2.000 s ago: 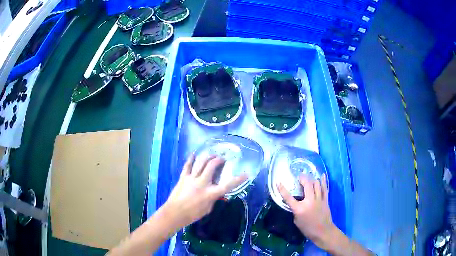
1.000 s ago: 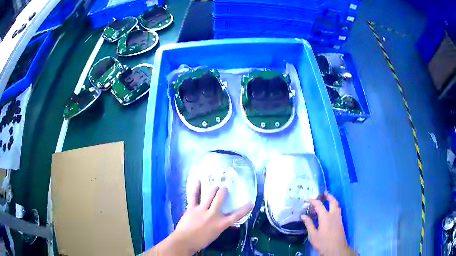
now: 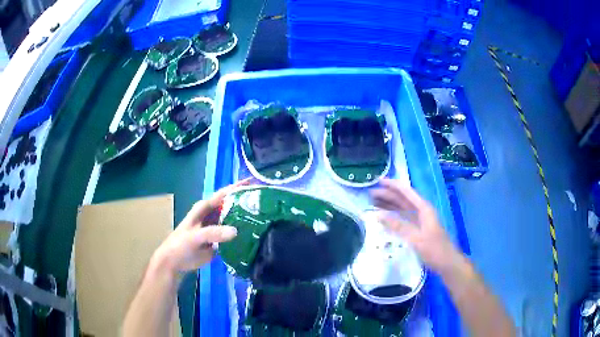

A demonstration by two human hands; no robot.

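My left hand (image 3: 191, 237) grips the left edge of a housing half with board (image 3: 289, 230), raised above the blue tote (image 3: 212, 158) with its green and black inside showing. My right hand (image 3: 411, 227) is open, fingers apart, over a glossy shell face (image 3: 388, 263) at the tote's near right. Whether it touches that shell is unclear. Two housing halves with green and black sides up (image 3: 276, 145) lie on the white liner (image 3: 318, 141) at the far end. Two more (image 3: 287, 309) lie partly hidden at the near end.
Several units (image 3: 191, 69) lie on the green bench at far left. A tan cardboard sheet (image 3: 125, 263) lies left of the tote. Stacked totes (image 3: 355, 33) stand behind. A smaller blue bin (image 3: 475, 148) with units is at right, beside yellow-black floor tape (image 3: 526, 138).
The left glossy shell is now lifted and tilted in my left hand, showing its green and black inside. My right hand has moved up over the right shell.
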